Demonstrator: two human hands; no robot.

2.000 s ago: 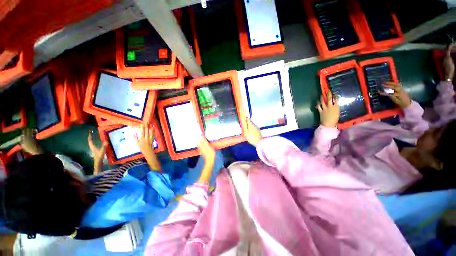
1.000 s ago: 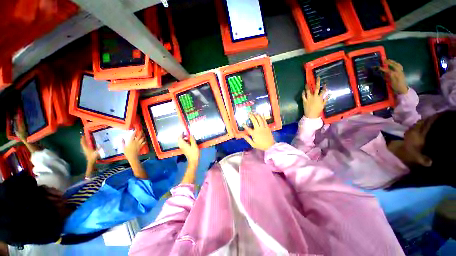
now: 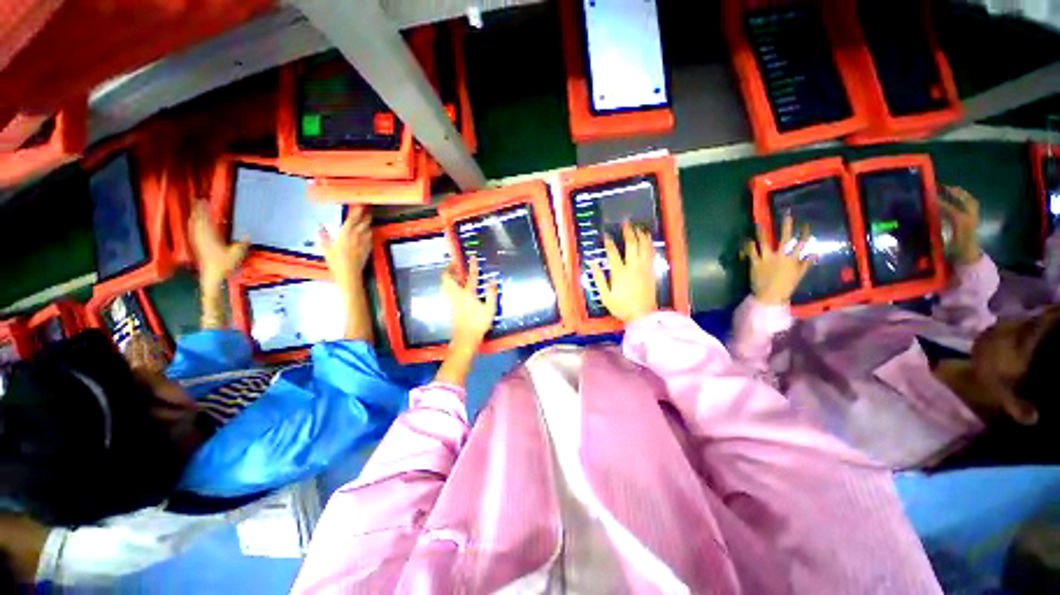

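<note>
Two tablets in orange trays lie side by side in front of me. The left tablet (image 3: 529, 250) is tilted and shows a black screen with rows of white text and glare. The right tablet (image 3: 599, 209) shows a similar text list. My left hand (image 3: 468, 305) lies over the left edge of the left tablet, fingers apart. My right hand (image 3: 629, 277) rests spread over the right tablet's screen. Neither hand grips anything. A third tablet (image 3: 421, 262) with a pale screen lies at the left, partly under the left tablet's tray.
A worker in blue (image 3: 291, 424) at the left holds a tray with a pale-screen tablet (image 3: 279, 213). A worker in pink (image 3: 860, 360) at the right touches two tablets. A slanting post (image 3: 389, 81) stands before stacked trays. More tablets lie beyond the rail (image 3: 727, 151).
The green and red text on both my tablets has changed to white rows. My left hand has moved up onto its tablet. The left worker's hands have moved up to another tray.
</note>
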